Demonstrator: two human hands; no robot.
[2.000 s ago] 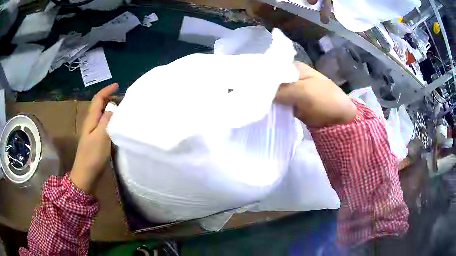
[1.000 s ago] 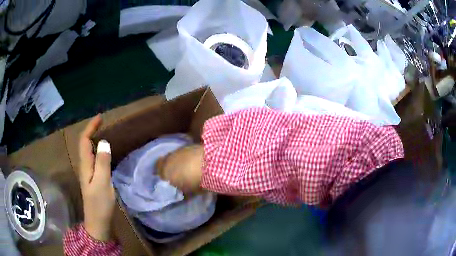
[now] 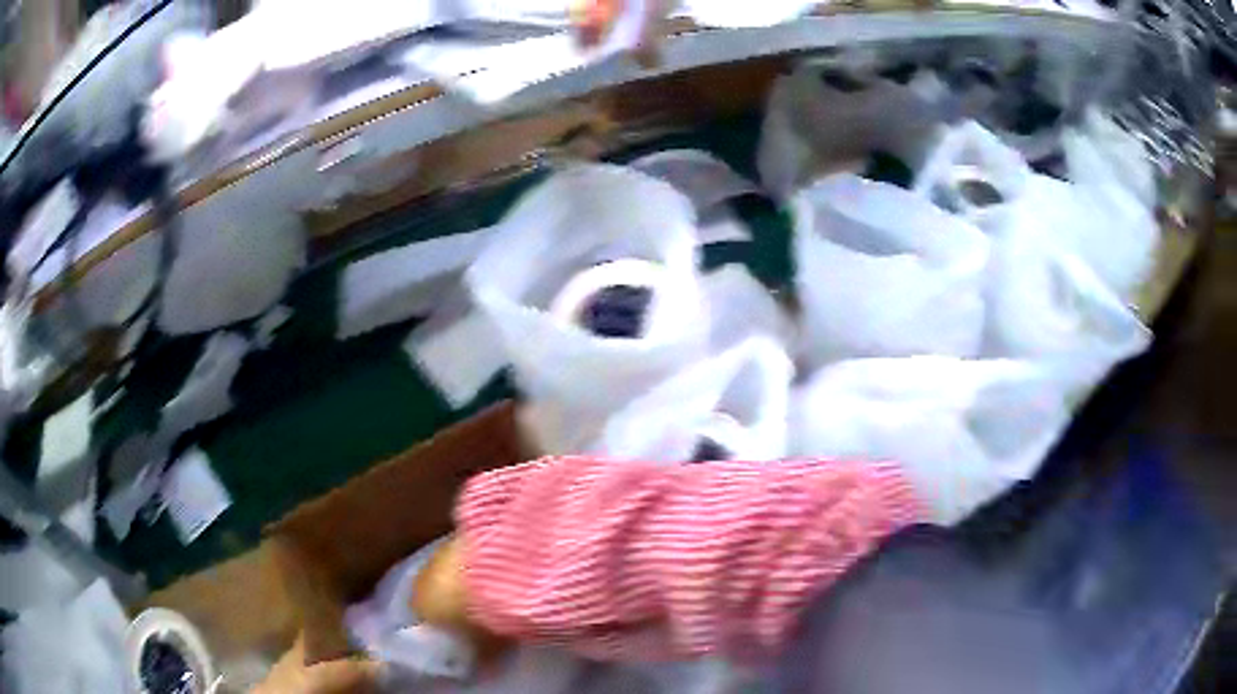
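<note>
The brown inner carton is at the lower left, partly cut off by the bottom edge. A pale foam bag shows inside it. My right hand reaches into the carton at the bag; its fingers are hidden and blurred, so its grip cannot be told. My left hand is blurred at the carton's near left side, cut off by the bottom edge. A lamp unit with a white ring and dark centre stands left of the carton.
An open foam bag around a white-ringed unit stands beyond the carton. Several more foam bags stand to the right. Paper slips and foam sheets lie on the green belt. A cluttered shelf runs along the back.
At first both hands held a large white bagged unit over the carton; then it was down inside. Now the view has tilted up, and the carton and hands sit lower in the picture.
</note>
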